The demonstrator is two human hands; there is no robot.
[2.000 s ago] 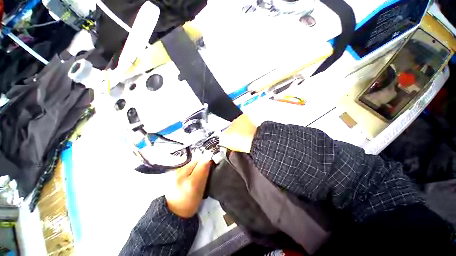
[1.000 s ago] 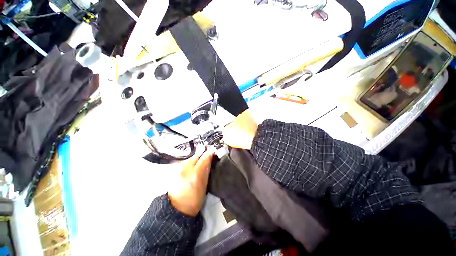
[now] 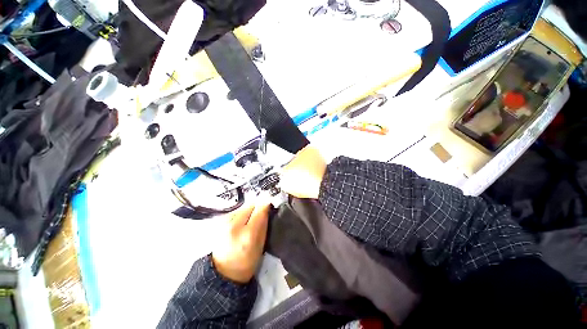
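A dark grey garment piece [image 3: 341, 247] hangs from the needle area of the white sewing machine [image 3: 212, 128] down over the table's front edge towards my lap. My left hand [image 3: 241, 238] pinches the cloth's upper end from the left, fingertips close to the presser foot [image 3: 269, 183]. My right hand [image 3: 305, 172] is on the cloth's right side, against the machine head; its fingertips are mostly hidden. The needle and stitch line cannot be made out. A curved metal guard [image 3: 209, 204] stands left of the foot.
Orange-handled snips [image 3: 365, 127] lie on the table right of the needle. A smartphone [image 3: 512, 96] rests at the right beside the control panel [image 3: 492, 35]. A dark garment pile [image 3: 51, 138] lies at left, near brown tape [image 3: 61, 283]. More dark cloth [image 3: 540, 186] is at lower right.
The view shifted slightly, then back. Both hands keep their places on the cloth at the presser foot, and the cloth shows no clear movement.
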